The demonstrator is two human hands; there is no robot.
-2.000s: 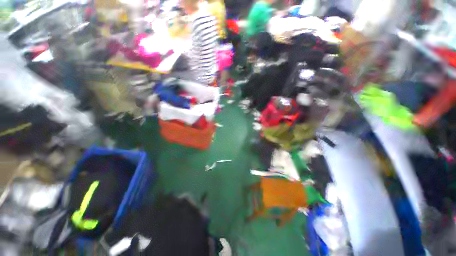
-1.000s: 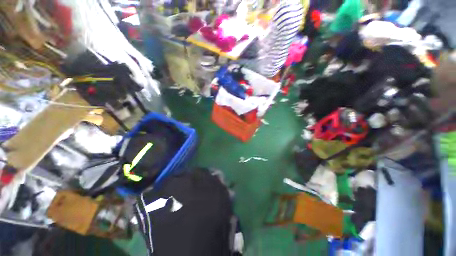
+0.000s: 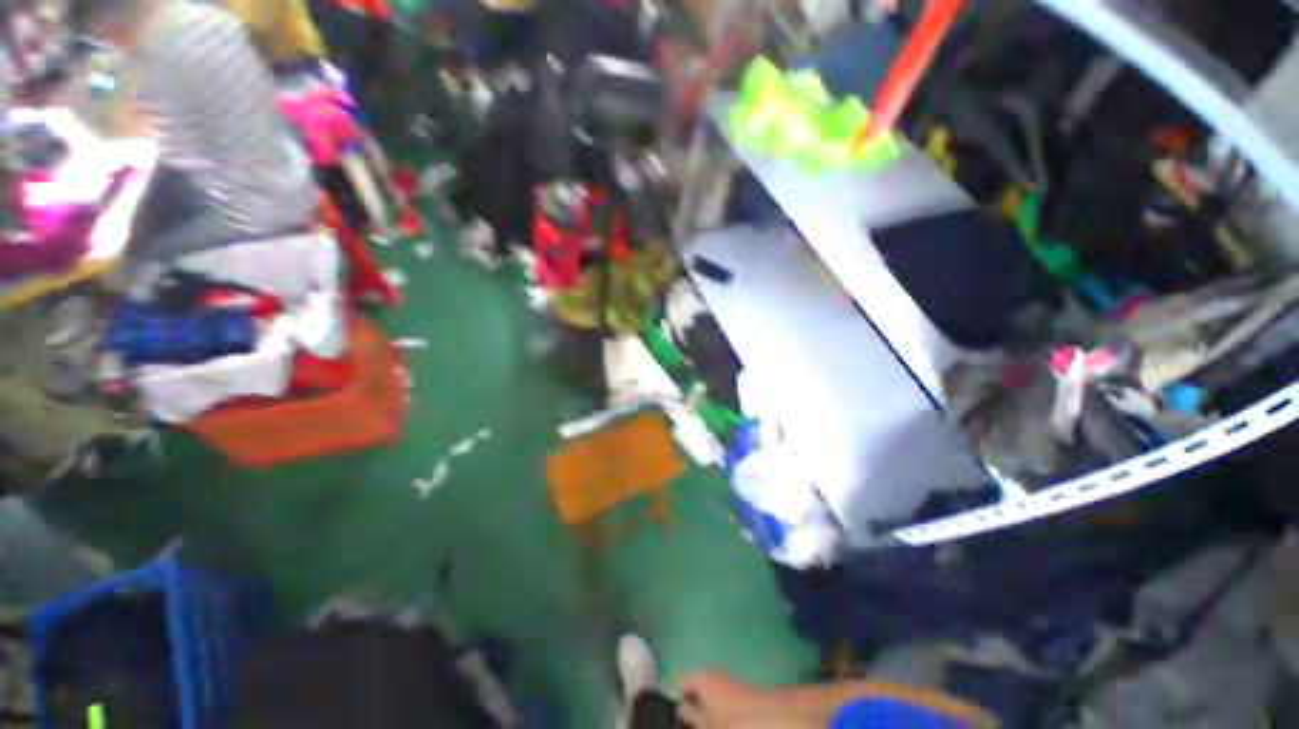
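Observation:
Neither of my hands can be made out. A blurred tan shape [image 3: 762, 701] with a blue patch is cut off by the bottom edge; I cannot tell what it is. A pale shoe [image 3: 637, 664] shows beside it. A wooden stool [image 3: 613, 467] stands on the green floor ahead. To its right is a long pale table [image 3: 805, 385] with a small dark item on it. Neon-green fabric [image 3: 798, 117] lies on a pale surface behind. Grey and navy garment pieces [image 3: 1182, 634] lie in a heap at the lower right.
An orange crate [image 3: 321, 420] with white liner and blue cloth stands left. A blue crate [image 3: 178, 627] and black heap [image 3: 349, 677] are lower left. A person in stripes [image 3: 221, 128] is upper left. A white slotted rail [image 3: 1125, 484] curves across the right. White scraps lie on the floor.
The view has swung right. The crates and stool have shifted left in the picture. The pale table, rail and grey-navy heap now show at the right, and a shoe shows at the bottom.

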